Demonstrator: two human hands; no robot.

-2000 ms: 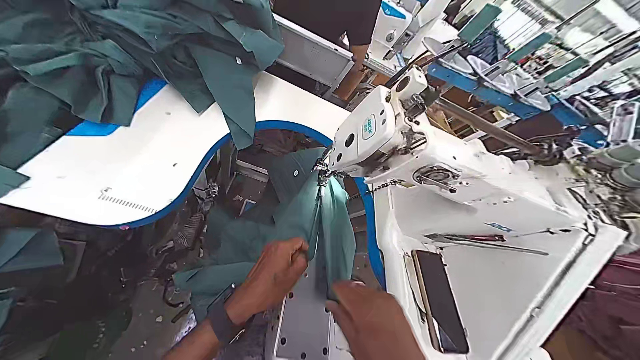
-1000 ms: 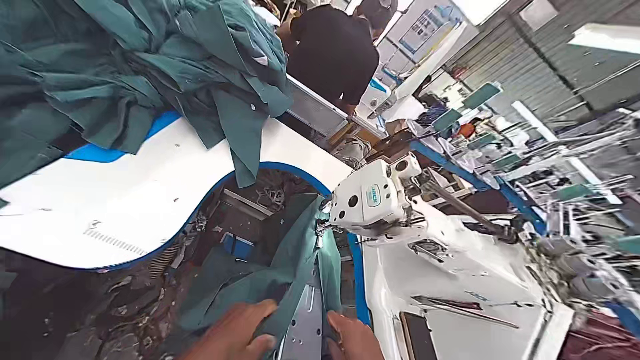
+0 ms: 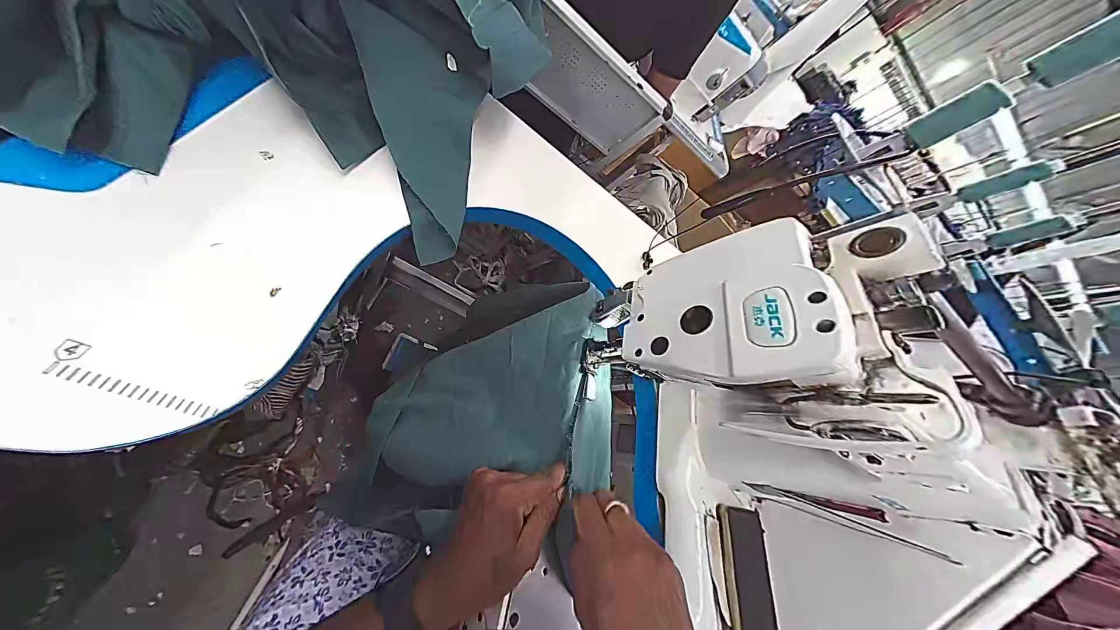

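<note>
A white Jack industrial sewing machine (image 3: 744, 302) stands right of centre, its needle and presser foot (image 3: 599, 357) over dark green fabric (image 3: 490, 394). A seam or edge of that fabric runs from the foot down toward me. My left hand (image 3: 503, 525) pinches the fabric just left of this line, fingers bent. My right hand (image 3: 621, 560), with a ring on one finger, grips the fabric to the right of it, close beside the left. Below my hands a metal arm or plate of the machine (image 3: 542, 599) shows in part.
The white table (image 3: 219, 254) with a blue edge curves around the left, carrying a heap of green fabric (image 3: 420, 105). Tweezers or a similar thin tool (image 3: 822, 507) and a dark flat object (image 3: 748, 560) lie on the machine's right side. A person (image 3: 652, 35) is beyond, among other machines.
Both hands have come close together on the fabric; one second ago they were farther apart with the fingers spread. The view has shifted nearer to the machine head.
</note>
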